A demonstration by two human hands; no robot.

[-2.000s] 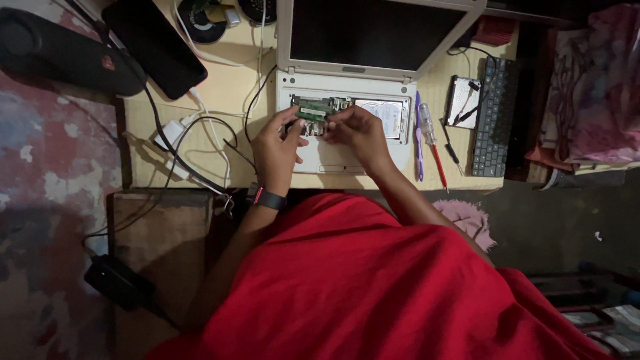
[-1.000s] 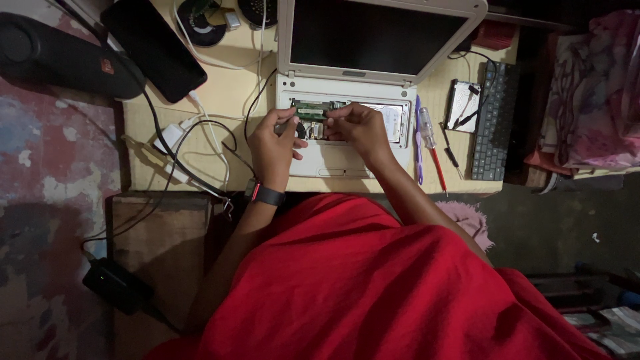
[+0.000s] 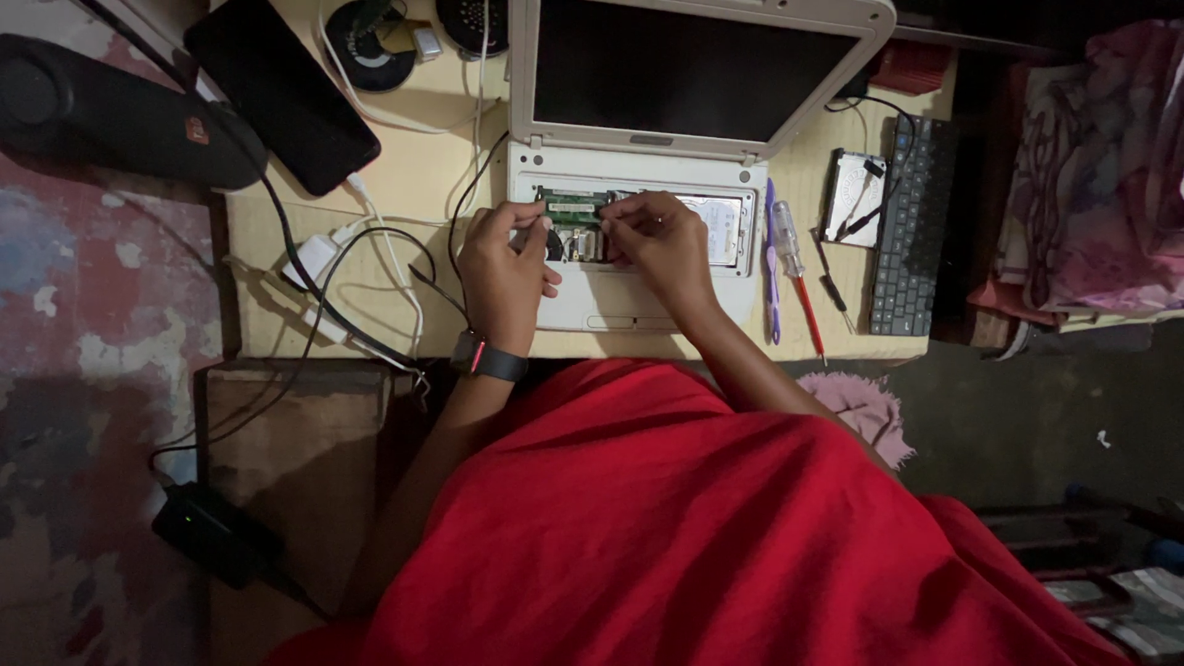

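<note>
A small white laptop (image 3: 638,296) lies open on the table with its keyboard off and its inner bay exposed; its screen (image 3: 689,69) is dark. Over the left part of the bay is a green memory module (image 3: 572,209). My left hand (image 3: 504,254) has thumb and forefinger at the module's left end. At its right end are the pinched fingers of my right hand (image 3: 661,240). Whether the module sits in a slot is not clear. In the right side of the bay sits a hard drive (image 3: 717,227), partly behind my right hand.
Right of the laptop lie a purple tool (image 3: 771,268), a clear-handled screwdriver (image 3: 786,239), a small black screwdriver (image 3: 828,268), a loose hard drive (image 3: 846,208) and the removed keyboard (image 3: 911,250). On the left are a phone (image 3: 282,92), a speaker (image 3: 120,116), white cables and a power adapter (image 3: 217,535).
</note>
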